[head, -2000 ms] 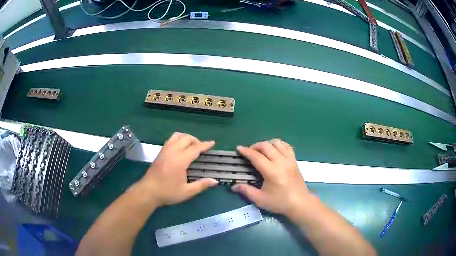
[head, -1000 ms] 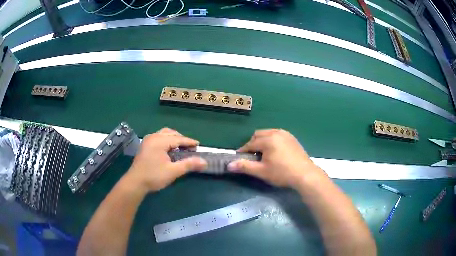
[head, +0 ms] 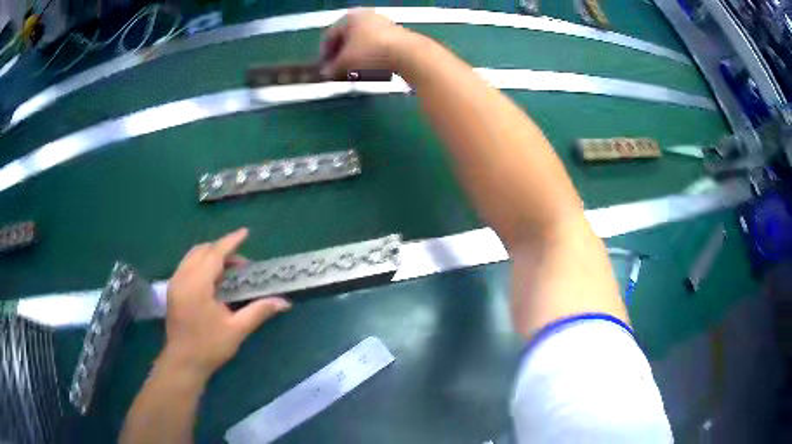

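Observation:
My left hand (head: 204,303) is around the left end of a grey fixture bar (head: 317,270) lying along the near metal strip, thumb on its near side and fingers on its far side. My right hand (head: 360,43) is stretched to the far strip, blurred, with its fingertips on a dark brown bar (head: 282,75); the hand hides part of it. Another grey bar (head: 278,176) with silver round seats lies between them on the green surface. A plain bright flat bar (head: 313,392) lies nearest me.
An angled grey bar (head: 100,342) and a large bar stack (head: 26,377) are at the left. A small bar (head: 17,235) lies at the left edge. A gold-brown bar (head: 618,149), a blue-white tool (head: 634,276) and a thin grey bar (head: 708,258) are at the right. Cables lie far left.
My hands have separated; the right has reached far forward onto the brown bar. The bars held between both hands are no longer together there; one lies under my left hand. The view has shifted.

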